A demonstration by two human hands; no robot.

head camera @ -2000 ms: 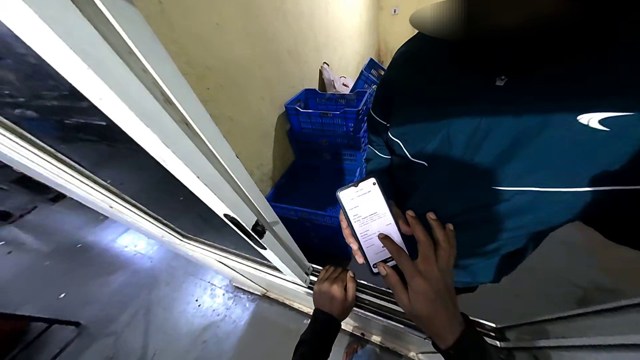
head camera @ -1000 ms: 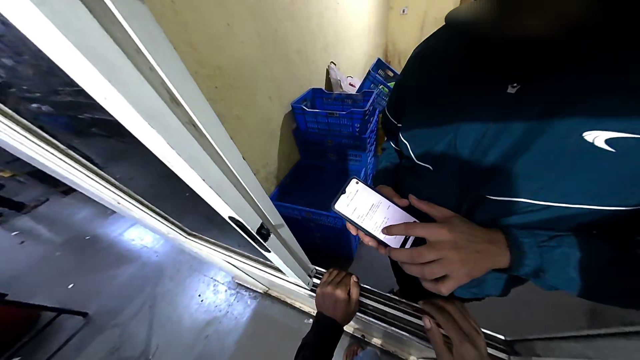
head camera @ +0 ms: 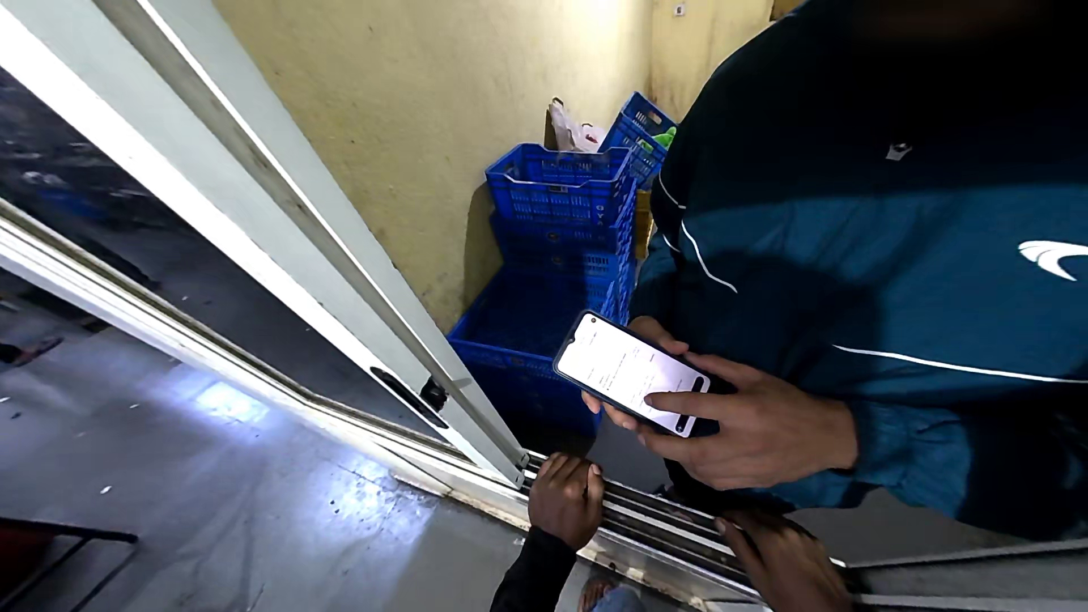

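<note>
My left hand [head camera: 566, 500], in a black sleeve, rests with curled fingers on the metal sliding track [head camera: 654, 529] of a window frame, beside the foot of the pale sliding sash [head camera: 340, 280]. Farther right, my right hand [head camera: 786, 557] lies over the same track, its fingers bent down over the edge. Neither hand shows an object in it. Just beyond them, another person in a teal jacket [head camera: 790, 280] holds a smartphone [head camera: 633, 374] with a lit screen, one finger of that person's hand [head camera: 748, 425] touching it.
Blue plastic crates [head camera: 557, 200] stand stacked by the yellow wall [head camera: 399, 153], with a tilted blue crate [head camera: 637, 127] and a white plastic bag [head camera: 578, 136] behind. A black latch [head camera: 434, 393] sits on the sash. A dark metal frame [head camera: 76, 531] stands on the grey floor at lower left.
Two seconds ago my right hand was at the phone's screen; it has since drawn back and down to the track. The other person's hand has come over the phone, which now lies more tilted.
</note>
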